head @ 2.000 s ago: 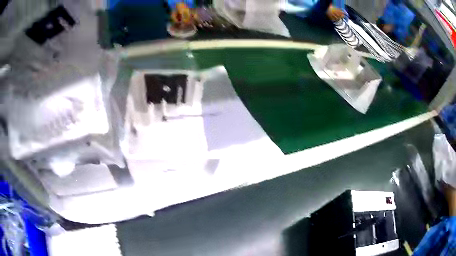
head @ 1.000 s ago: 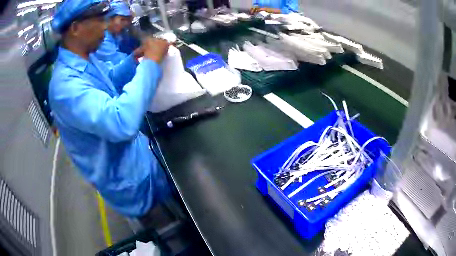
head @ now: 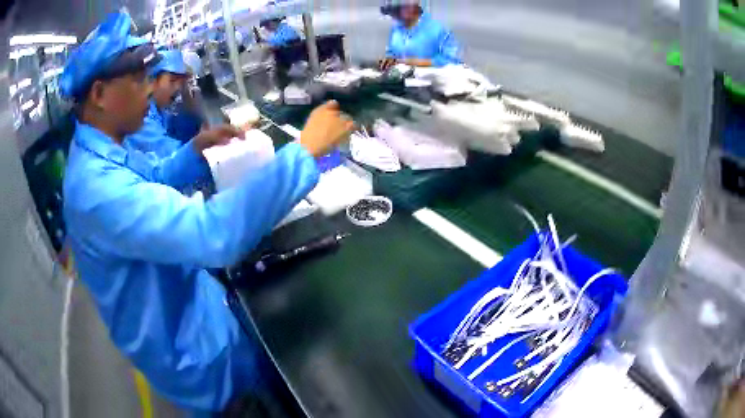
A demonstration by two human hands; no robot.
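Note:
Neither of my hands can be made out. A blurred brownish patch is cut off at the lower right edge; I cannot tell what it is. Nearest in front of me, a bright blue open bin point(head: 448, 380) stands on the dark table. It holds a tangled bundle of white cables point(head: 523, 322) with small dark or metal ends, some reaching over the rim. A white pad point(head: 608, 393) lies beside the bin at the bottom edge. A crumpled clear plastic bag point(head: 694, 351) is right of it, blurred.
A worker in blue point(head: 163, 220) stands at left, one arm stretched over the table. A black tool point(head: 298, 251) and a round dish of small dark parts point(head: 369, 211) lie near them. White housings point(head: 482, 122) lie behind. A pale post point(head: 682, 163) rises at right.
The view has swung left from the housings on the belt to the blue bin and worker. Since one second ago, the worker's nearer hand has reached out over the table.

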